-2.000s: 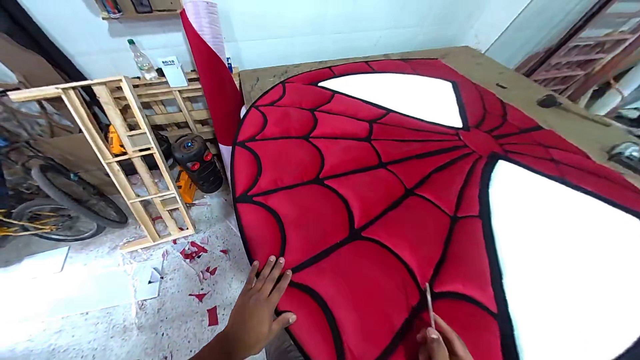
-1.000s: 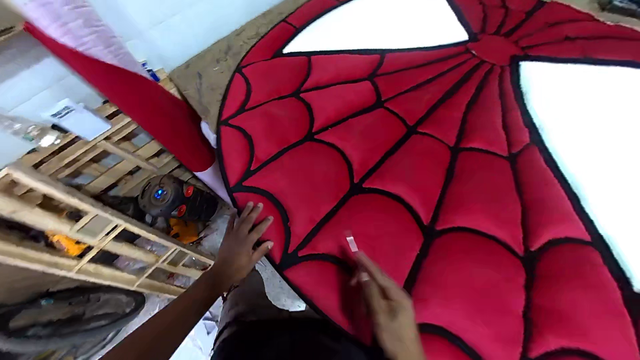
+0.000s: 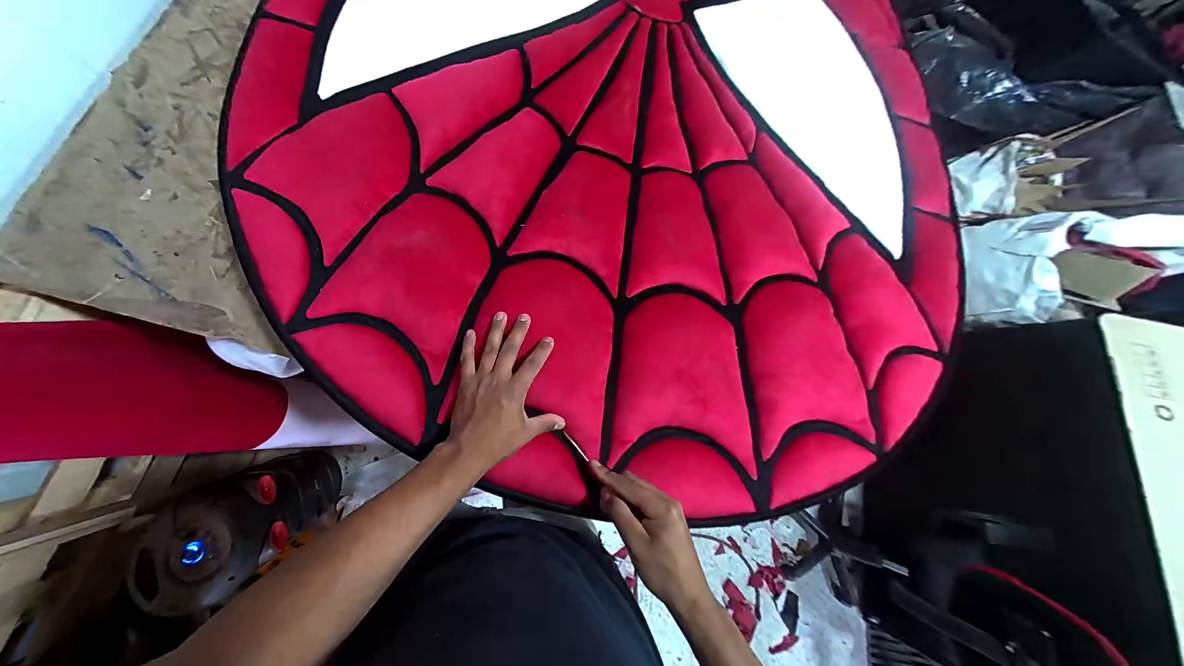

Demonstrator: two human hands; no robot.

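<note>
A large round padded fabric panel (image 3: 680,356) fills the middle, red with black web lines and two white eye shapes, like a Spider-Man mask. My left hand (image 3: 499,393) lies flat on its lower red part with the fingers apart, holding nothing. Just right of it, my right hand (image 3: 647,518) grips a thin, slender tool (image 3: 575,447) whose far end touches the black line near my left thumb. What kind of tool it is cannot be told. The panel's near edge runs just in front of my body.
A brown board (image 3: 139,185) lies under the panel's left side. At the left are a roll of red fabric (image 3: 139,388) and a dark round speaker-like device (image 3: 199,546). Red scraps (image 3: 740,606) litter the floor. Plastic and cloth (image 3: 1008,268) are piled at the right, above a black surface (image 3: 971,416).
The view has swung strongly around the panel. My left hand has moved from the panel's rim onto its red padding. My right hand has brought the thin tool down beside my left thumb.
</note>
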